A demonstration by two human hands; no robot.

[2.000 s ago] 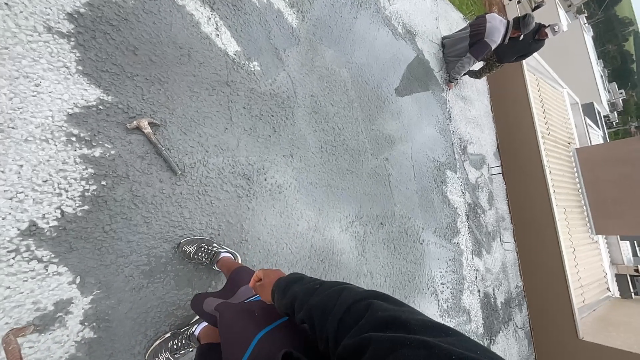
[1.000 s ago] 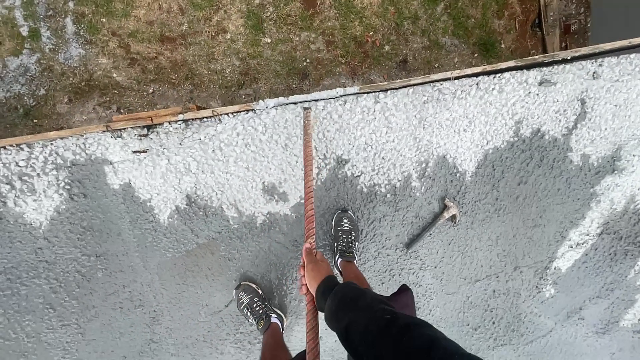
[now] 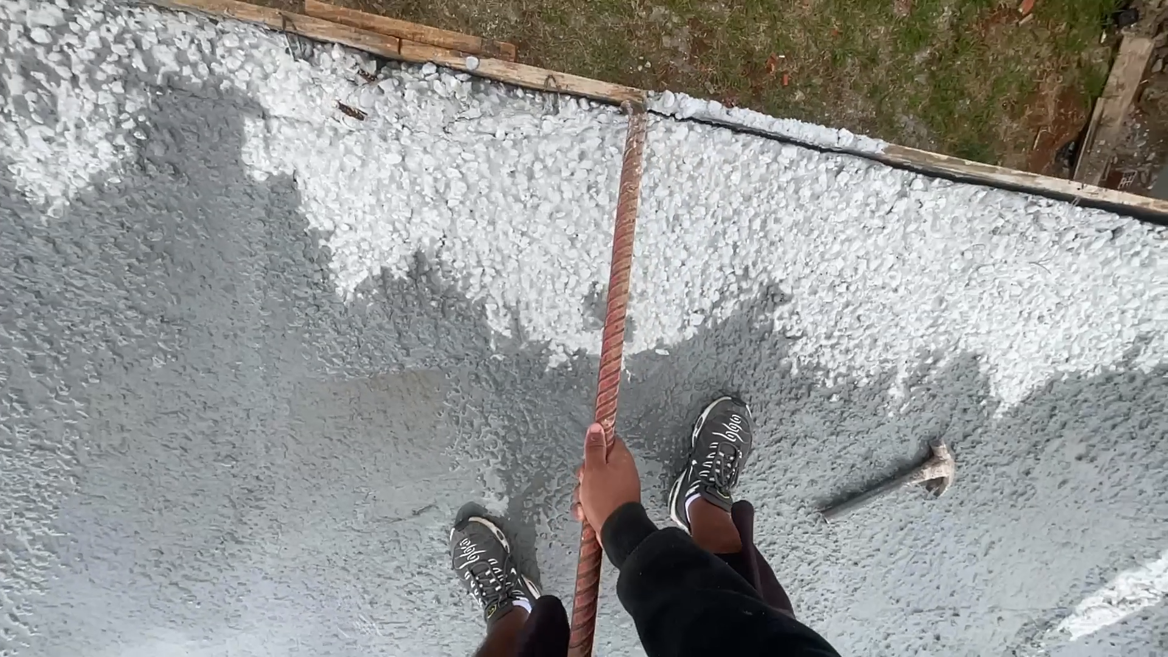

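Note:
My right hand [image 3: 607,484], at the end of a black sleeve, is closed around a rusty, spirally ribbed steel bar [image 3: 620,265]. The thumb lies along the bar and the fingers wrap behind it. From my hand the bar runs up over white stones to a timber edge board [image 3: 557,84], where its far end meets the board. Its lower part passes between my legs and leaves the view at the bottom. A claw hammer [image 3: 890,482] lies on the grey surface to the right of my shoes. My left hand is out of view.
My two dark lace-up shoes [image 3: 716,452] stand on a rough grey, cement-like surface [image 3: 365,474]. White stones [image 3: 456,173] show in a band along the timber edge. Beyond it lies grassy ground [image 3: 849,64], with another timber piece [image 3: 1113,105] at the upper right.
Two seconds ago my right hand was by my leg without the bar; now it grips it. The view has turned down towards the timber edge. The hammer lies on the surface throughout.

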